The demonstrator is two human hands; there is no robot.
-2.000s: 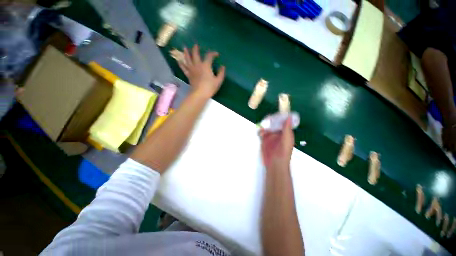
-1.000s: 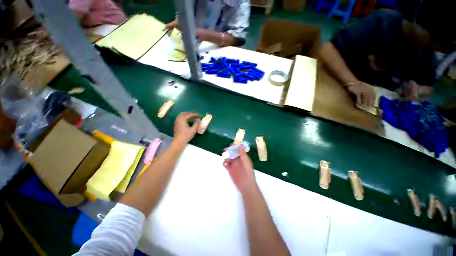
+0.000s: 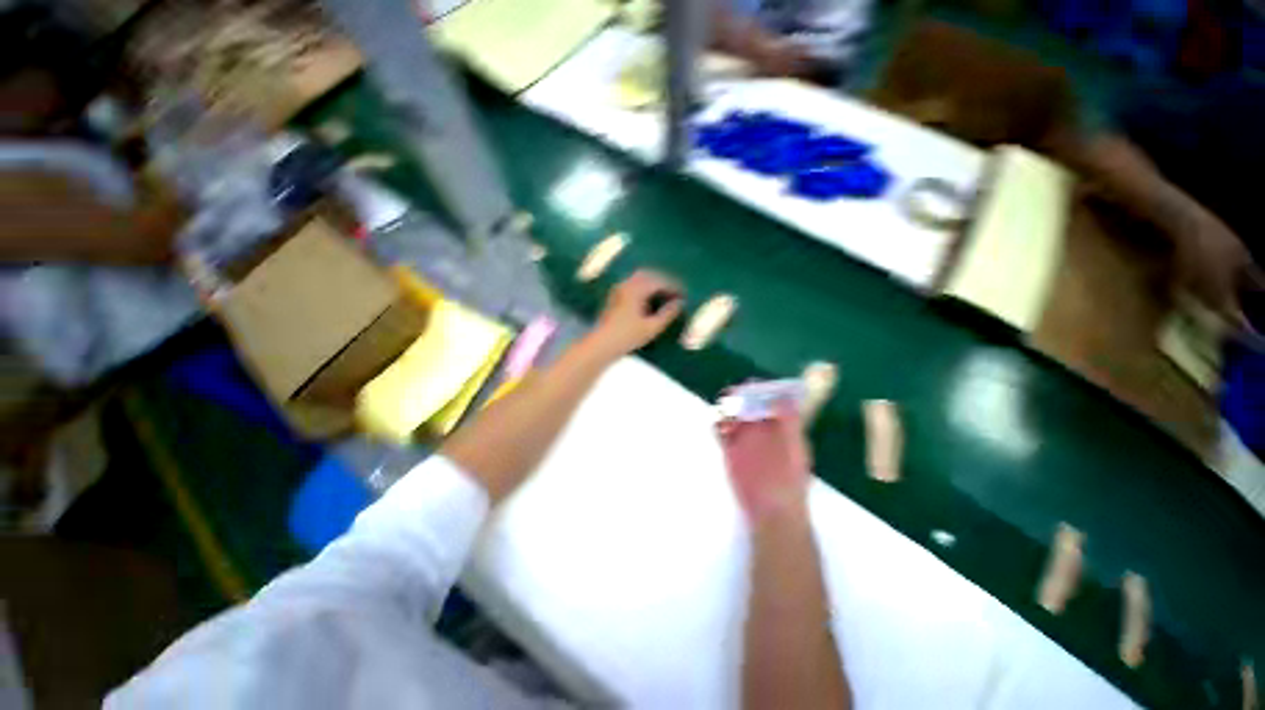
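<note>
Several small beige parts lie spaced along the green conveyor belt [image 3: 943,444]. My left hand [image 3: 641,308] is over the belt's near edge with fingers curled, just left of a beige part [image 3: 709,322]. A dark spot shows between its fingers; whether it holds anything is too blurred to tell. Another beige part [image 3: 604,257] lies above it. My right hand [image 3: 767,451] grips a translucent squeeze bottle [image 3: 763,401], held roughly level at the belt's near edge. A beige part [image 3: 819,388] is just right of the bottle, and one more [image 3: 882,441] lies further right.
A white work surface [image 3: 638,541] lies under my forearms. Left are a yellow sheet [image 3: 437,372], an open cardboard box [image 3: 312,319], a pink part [image 3: 530,345] and a slanted grey post [image 3: 437,132]. Opposite are blue cylinders [image 3: 791,153], a tape roll [image 3: 934,203] and people's arms.
The view has swung, shifting the scene right and down. My left hand stays beside a beige part with fingers curled. My right hand still holds the bottle, now left of a part it partly covered before.
</note>
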